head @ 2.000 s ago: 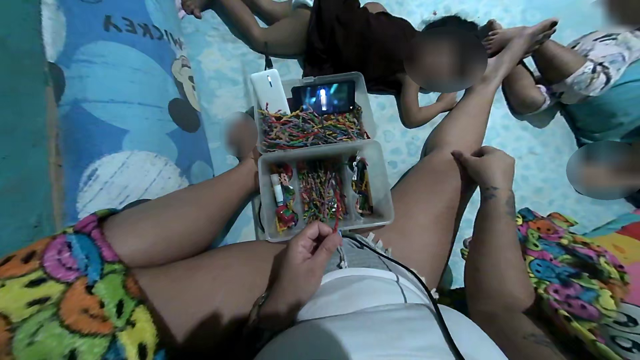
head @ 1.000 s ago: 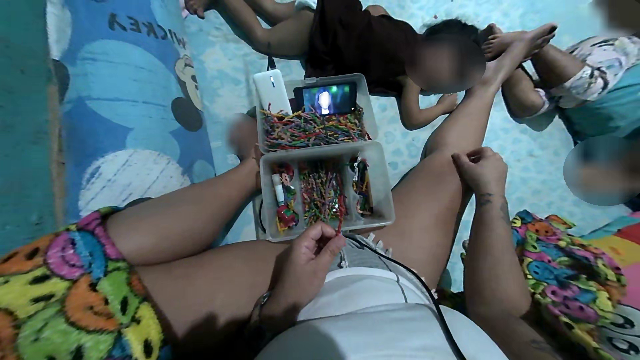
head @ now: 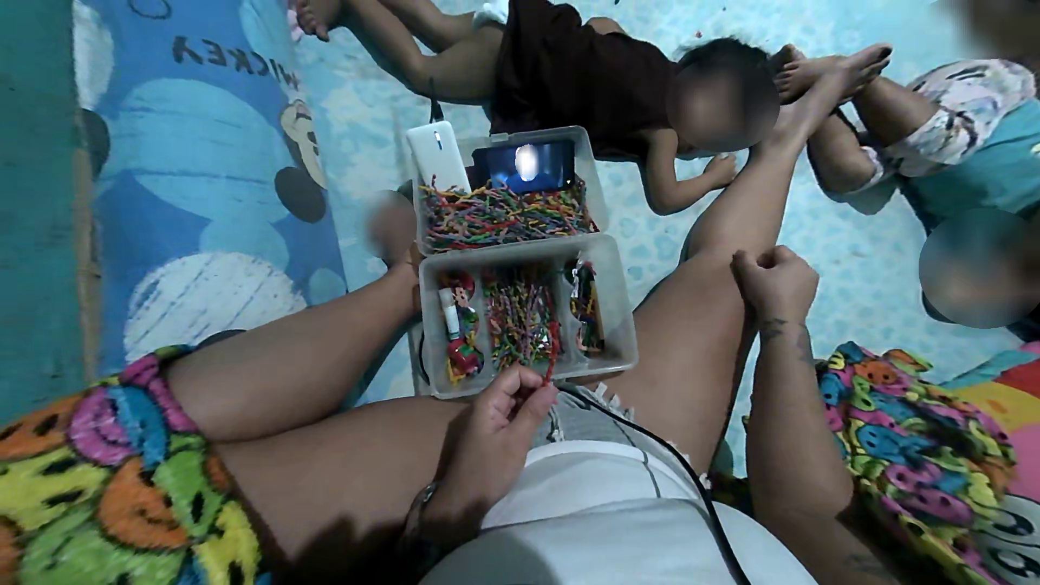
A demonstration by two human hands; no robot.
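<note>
My left hand (head: pixel 512 414) pinches a red twisted strand (head: pixel 553 353) between thumb and fingertips, at the near edge of a clear plastic divided box (head: pixel 626 325). The box's middle compartment holds many short multicoloured twisted strands (head: pixel 520 317). In its left compartment lie a white tube (head: pixel 449 315) and small red and yellow items; dark, slim items (head: pixel 587 305) fill the right one. Behind, the box's other half holds more coloured strands (head: pixel 504 215), with a lit smartphone (head: pixel 528 166) and a white device (head: pixel 439 154) propped there. My right hand (head: pixel 776 284) rests at my knee, fingers curled, and no object shows in it.
A person in dark clothing (head: pixel 577 73) lies beyond the box. Another person's bent legs (head: pixel 894 122) are at the upper right. A blue printed cushion or mattress (head: pixel 211 203) lies on the left. Colourful fabric (head: pixel 910 439) is at my right, and a black cable (head: pixel 674 455) crosses my lap.
</note>
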